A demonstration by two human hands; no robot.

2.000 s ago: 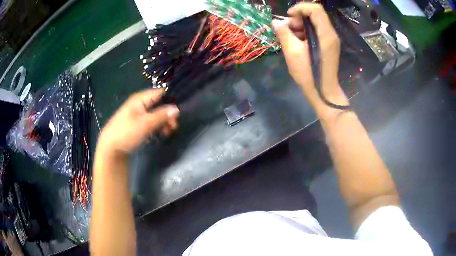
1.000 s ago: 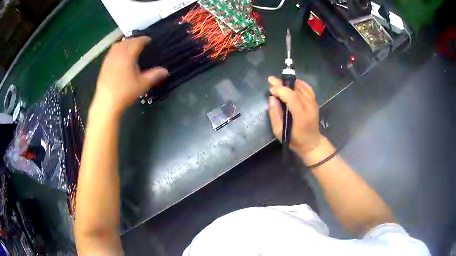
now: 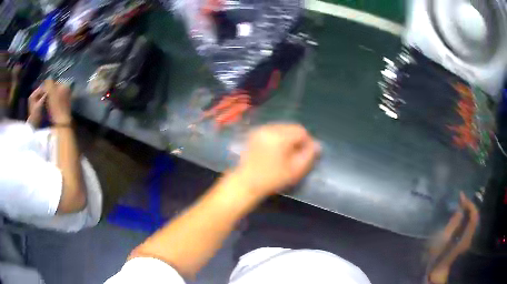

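Observation:
The view is blurred. My left hand is over the bench near its front edge, with its fingers curled; I cannot tell if it holds anything. My right hand is low at the far right. A dark strip shows between its thumb and fingers, too blurred to tell whether it is the soldering iron. Black cables with pale ends lie at the right. Their orange wires meet green boards. Another cable bundle with orange-red wire ends lies just beyond my left hand.
A clear plastic bag lies at the back centre. A white round-topped object stands at the back right. Another person's hands are at the left, near dark equipment. A blue stool-like object is below the bench edge.
The view has swung left, so the cables and boards now show at the right. My left hand has left the main cable pile and is near the other bundle. The neighbouring worker has come into view.

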